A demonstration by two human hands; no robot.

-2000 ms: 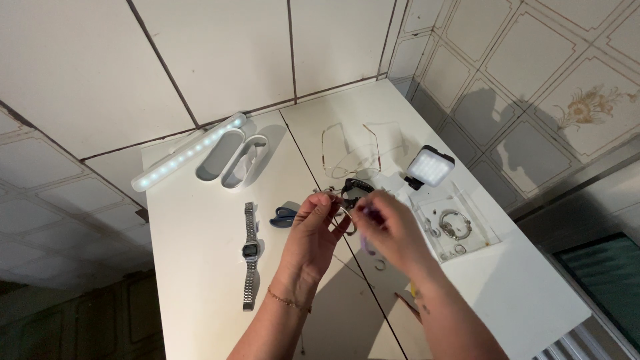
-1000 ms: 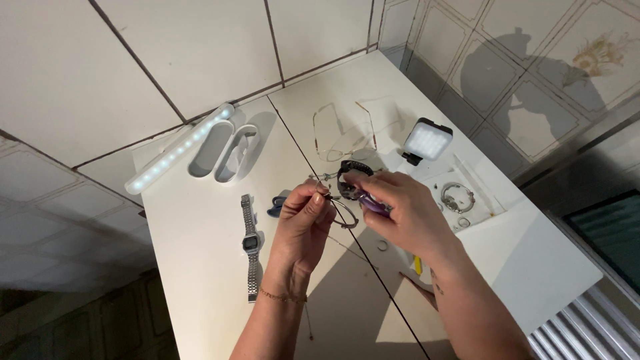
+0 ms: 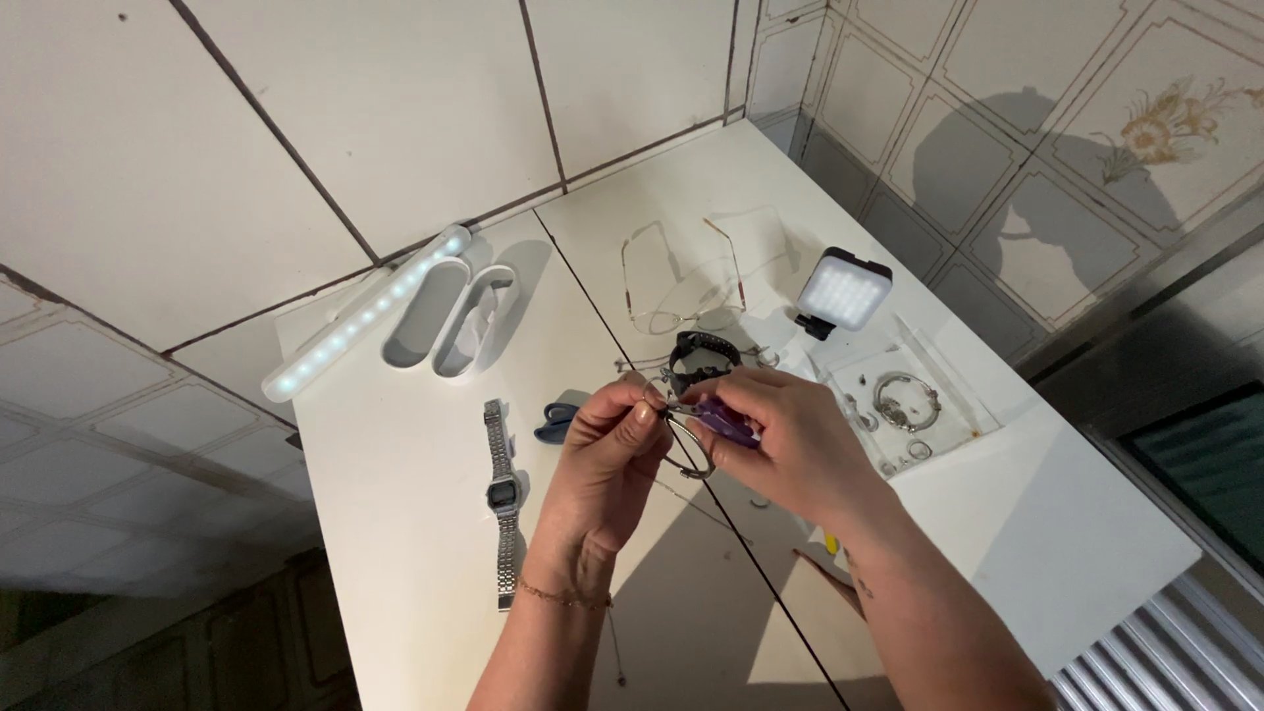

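Note:
My left hand (image 3: 617, 444) pinches a small thin metal piece, too small to tell, by a dark ring-shaped bracelet (image 3: 699, 462) that hangs just below the fingertips. Purple-handled pliers (image 3: 726, 420) are in my right hand (image 3: 790, 434), their metal tip touching the piece at my left fingertips. Just beyond my hands lies a black-strapped watch (image 3: 703, 357). To the left, a silver digital wristwatch (image 3: 503, 494) lies stretched out, and a dark blue object (image 3: 556, 423) sits partly behind my left hand.
A lit LED bar (image 3: 365, 314) and an opened grey-white case (image 3: 427, 314) stand back left. Wire-framed eyeglasses (image 3: 681, 321) lie at the back, beside a lit square lamp (image 3: 844, 291). A clear tray (image 3: 973, 432) at right holds a silver bracelet (image 3: 907, 401) and rings. Thin chains lie nearer me.
My right hand has brought the purple-handled pliers up to my left fingertips, where their tip now touches the small piece. My left hand keeps its pinch.

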